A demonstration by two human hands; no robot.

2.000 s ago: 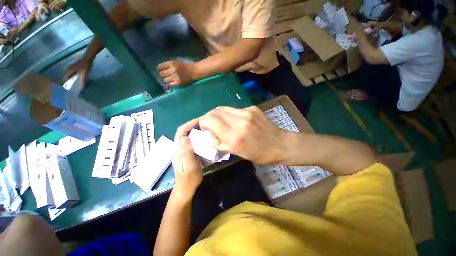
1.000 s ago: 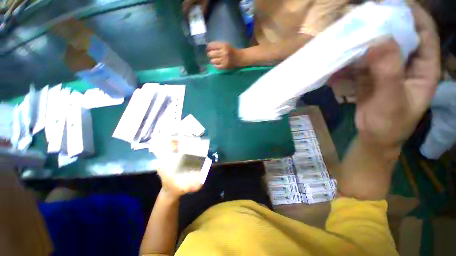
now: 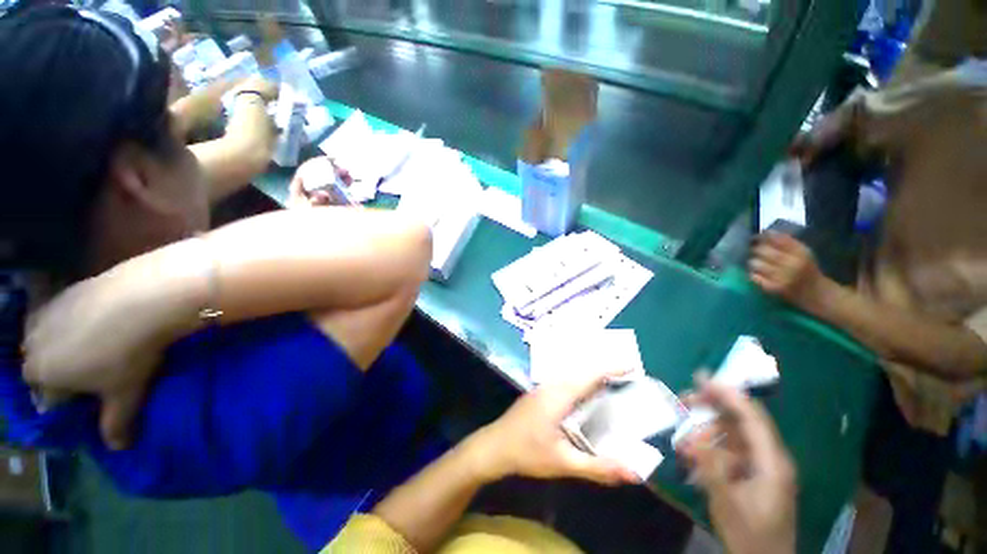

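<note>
My left hand (image 3: pixel 541 435) holds an open white carton (image 3: pixel 628 417) over the bench's front edge, its open end facing up and right. My right hand (image 3: pixel 747 460) is just right of the carton, blurred, with a white packet (image 3: pixel 749 364) at its fingers. The packet's middle is hidden behind the fingers. A pile of flat printed carton blanks (image 3: pixel 568 279) lies on the green bench (image 3: pixel 806 395) beyond the carton. A plain white piece (image 3: pixel 584 355) lies between the pile and my left hand.
A person in blue (image 3: pixel 249 400) sits close on the left, arm reaching across. A blue-and-white box (image 3: pixel 552 195) with brown flaps stands at the bench's back. White cartons (image 3: pixel 449 233) lie left of it. Another person's hand (image 3: pixel 785 265) rests beside a green post (image 3: pixel 758 141).
The view has turned left, bringing the neighbour in blue into sight. My right hand has come down with the white packet, from high on the right to beside the carton. My left hand still holds the carton.
</note>
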